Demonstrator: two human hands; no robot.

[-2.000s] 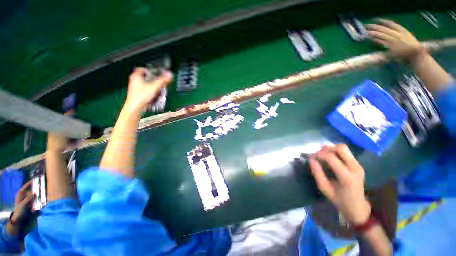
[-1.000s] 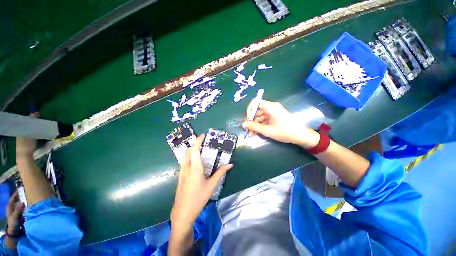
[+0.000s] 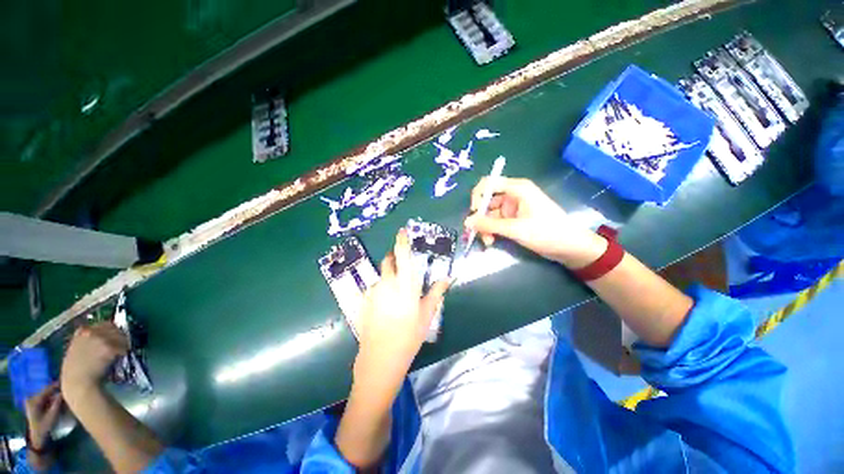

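Two silver-white phone frames lie side by side on the dark-green bench, each with a dark patch at its far end. My left hand lies over the right phone frame, fingers spread on it, and partly covers the left phone frame. My right hand holds a slim white pen-like tool just right of the right frame, its tip low near that frame's edge. Whether the tip touches is unclear. Loose white pieces lie beyond the frames, near the rail.
A blue bin with white slivers stands at the right, beside several phone frames. A worn rail separates the bench from the green belt, which carries spaced frames. Another person's hand works at the far left.
Since two seconds ago, my left hand has come back from the belt to the two frames. Over the last second it moved slightly right with the right frame. My right hand still holds the tool.
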